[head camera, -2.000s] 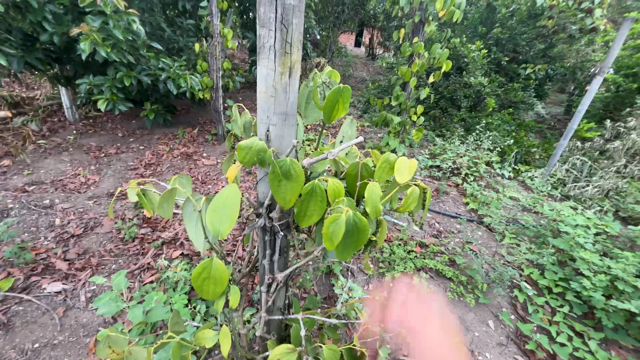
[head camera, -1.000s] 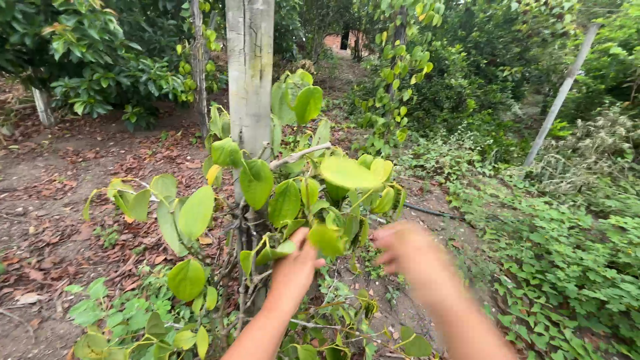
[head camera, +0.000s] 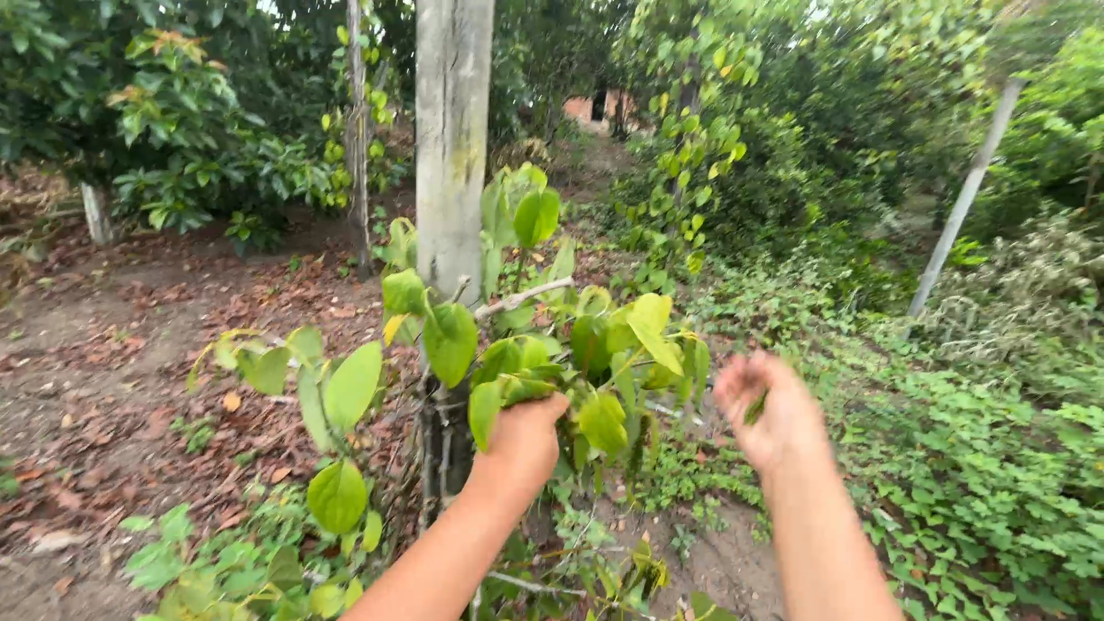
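Note:
A leafy green vine (head camera: 449, 343), with some yellowish leaves, grows around the lower part of a weathered wooden post (head camera: 453, 147). My left hand (head camera: 522, 435) is closed on leaves and stems of the vine, just right of the post. To the right of the foliage, apart from it, is my right hand (head camera: 763, 401), slightly blurred, its fingers curled around a small green piece (head camera: 756, 408), perhaps a spike or bit of leaf. A bare cut branch (head camera: 524, 296) sticks out from the post above my left hand.
Low green plants (head camera: 957, 483) cover the ground at the right, below a leaning pole (head camera: 970, 194). Dry fallen leaves (head camera: 250, 345) lie on the soil at the left. Another vine-covered post (head camera: 690, 121) and dense trees stand behind.
My left hand, out of view two seconds ago, came into the vine by one second ago and remains there. The right hand now shows a small green piece in its fingers.

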